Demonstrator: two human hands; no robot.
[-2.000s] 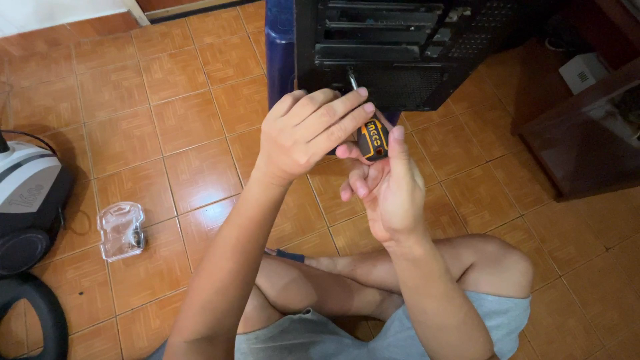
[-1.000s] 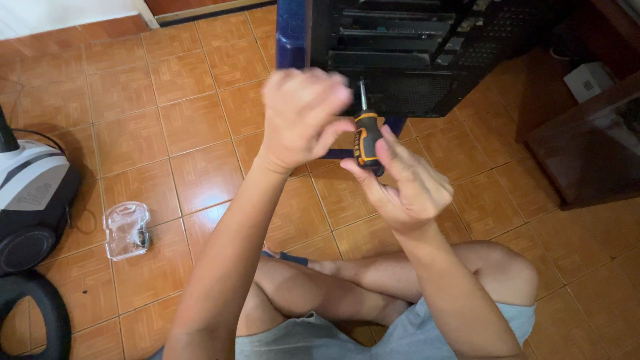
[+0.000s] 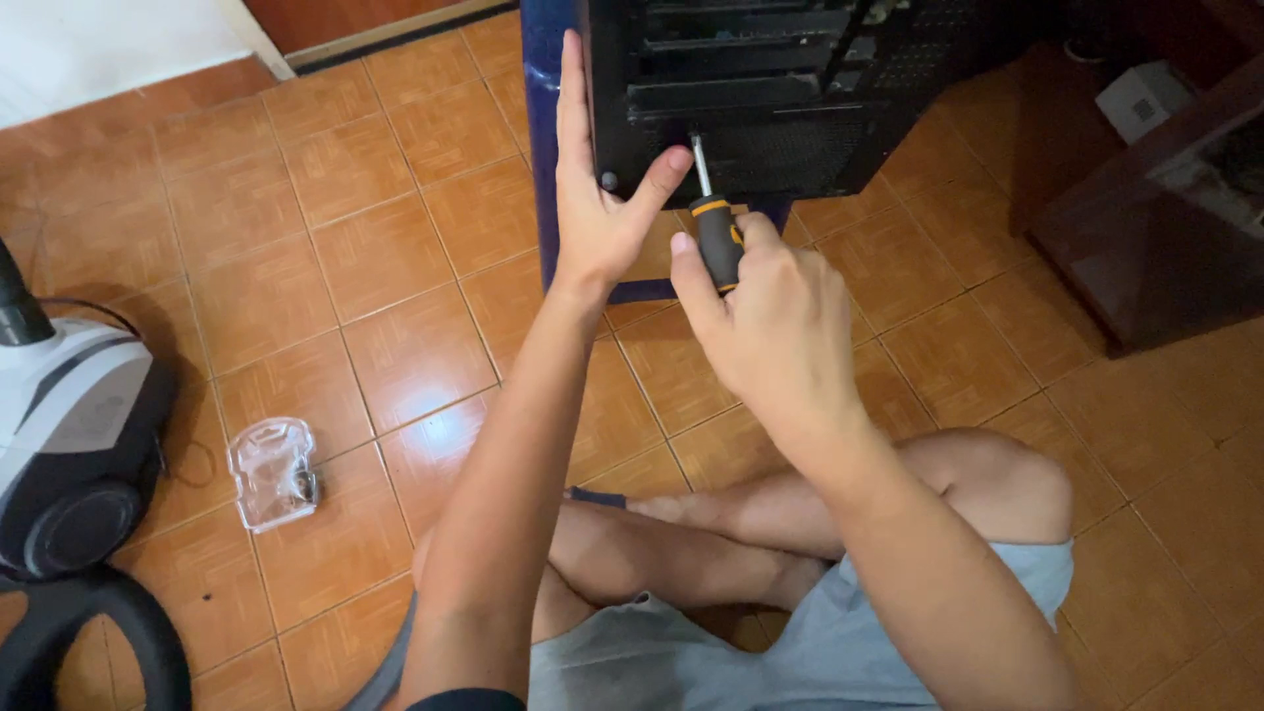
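A black computer case (image 3: 750, 183), its slotted, perforated panel towards me, rests on a blue stand (image 3: 558, 109). My right hand (image 3: 775, 296) grips the grey-and-orange handle of a screwdriver (image 3: 717, 242); its metal shaft points up to the panel, and the tip meets it below the slots. Whether a screw sits under the tip cannot be seen. My left hand (image 3: 612, 212) lies flat along the case's left edge, fingers up, thumb out over the panel close to the shaft. It holds no tool.
A clear plastic package (image 3: 275, 474) with small dark pieces lies on the tiled floor to the left. Beyond it stand a white-and-grey vacuum cleaner (image 3: 79, 425) and its black hose (image 3: 163, 632). Dark wooden furniture (image 3: 1145, 237) and a white box (image 3: 1144, 104) are at the right.
My left hand has left the screwdriver area and moved up to the case's left edge. My right hand, earlier with open fingers by the handle, has closed around it.
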